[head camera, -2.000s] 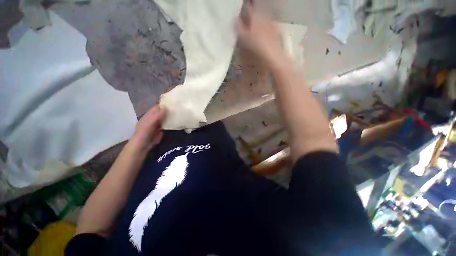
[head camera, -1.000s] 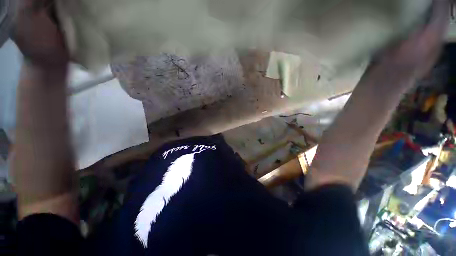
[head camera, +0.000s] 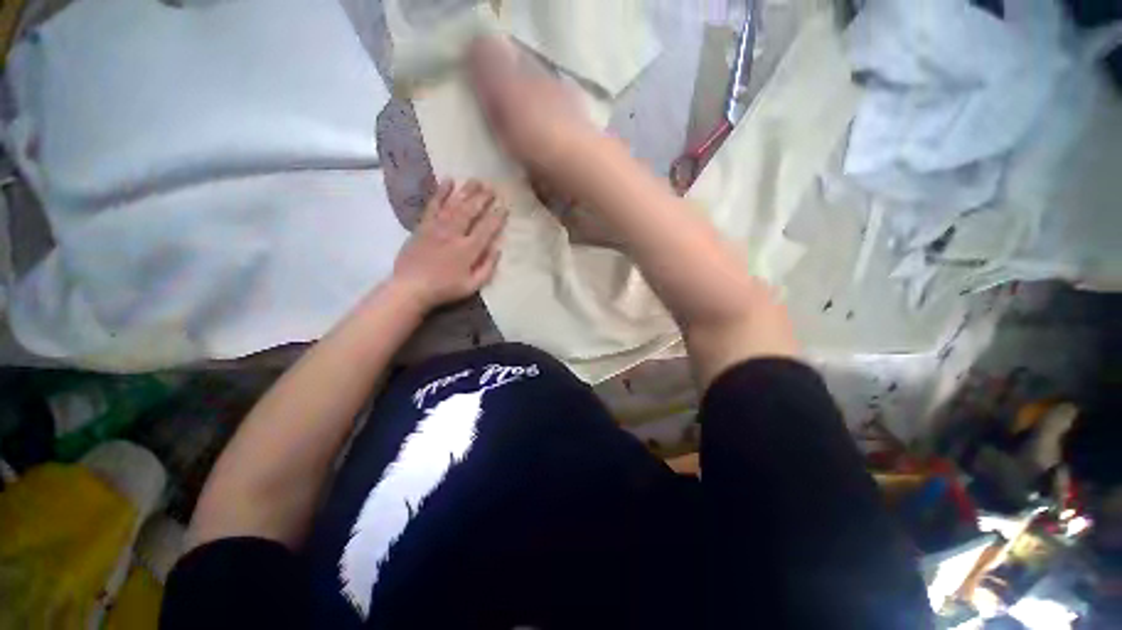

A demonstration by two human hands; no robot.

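A large cream cut piece (head camera: 541, 265) lies on the table in front of me, its lower edge near the table's front edge. My left hand (head camera: 455, 240) rests flat on its left part with the fingers a little apart, gripping nothing. My right hand (head camera: 498, 74) is blurred over the upper part of the cream piece; whether its fingers hold the cloth cannot be told. My right forearm hides part of the piece. More cream cloth (head camera: 591, 37) lies at the top, beyond my right hand.
White panels (head camera: 222, 185) cover the left. Shears with red handles (head camera: 689, 166) lie right of my right forearm, beside another cream piece (head camera: 775, 148). A crumpled bluish-white scrap pile (head camera: 947, 111) lies at far right. Yellow cloth (head camera: 55, 517) is below left.
The cream cloth that both hands held raised now lies on the table. My left hand has come down onto it, and my right hand has moved inward to the left. The view has shifted, showing the shears.
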